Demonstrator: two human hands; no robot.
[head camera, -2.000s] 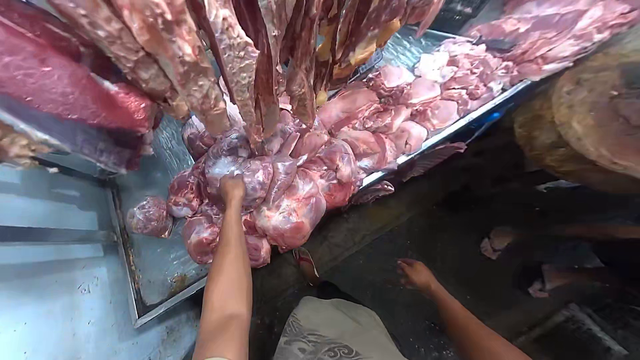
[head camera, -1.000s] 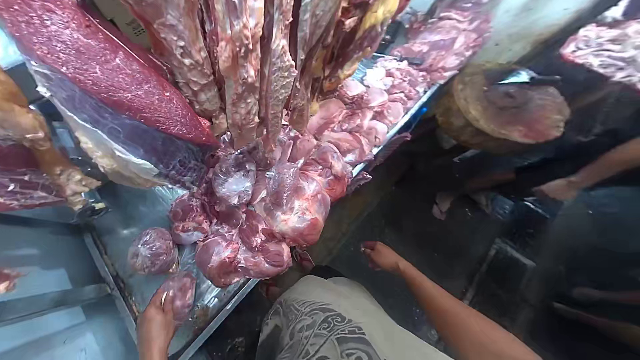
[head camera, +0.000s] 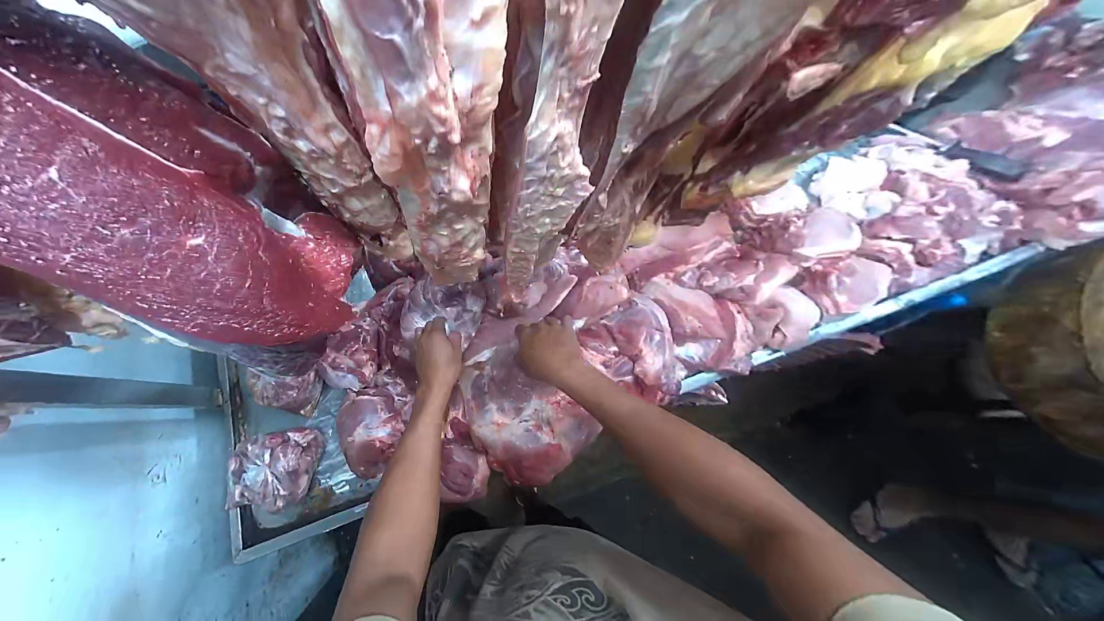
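My left hand (head camera: 438, 352) is on a pale, film-covered piece of raw meat (head camera: 440, 306) in the middle of the pile, its fingers curled at the near edge; whether it grips is hard to tell. Close by on the right, my right hand (head camera: 549, 347) rests with bent fingers on top of a large raw meat cut (head camera: 526, 414) at the tray's near side. Whether those fingers hold it is unclear. More raw meat pieces (head camera: 371, 427) lie around both hands. Two pieces in clear plastic bags sit at the left, one of them a bagged piece of meat (head camera: 276, 467) near the tray corner.
Long strips of raw meat (head camera: 448, 172) and a big red slab of meat (head camera: 164, 224) hang over the pile. The metal tray's rim (head camera: 302, 542) runs below. At right stand a wooden chopping block (head camera: 1048, 354) and a person's foot (head camera: 884, 513).
My left hand has moved from a small bagged piece at the tray's left onto the pile, and that piece is out of it. My right hand has come from beside my lap onto the meat.
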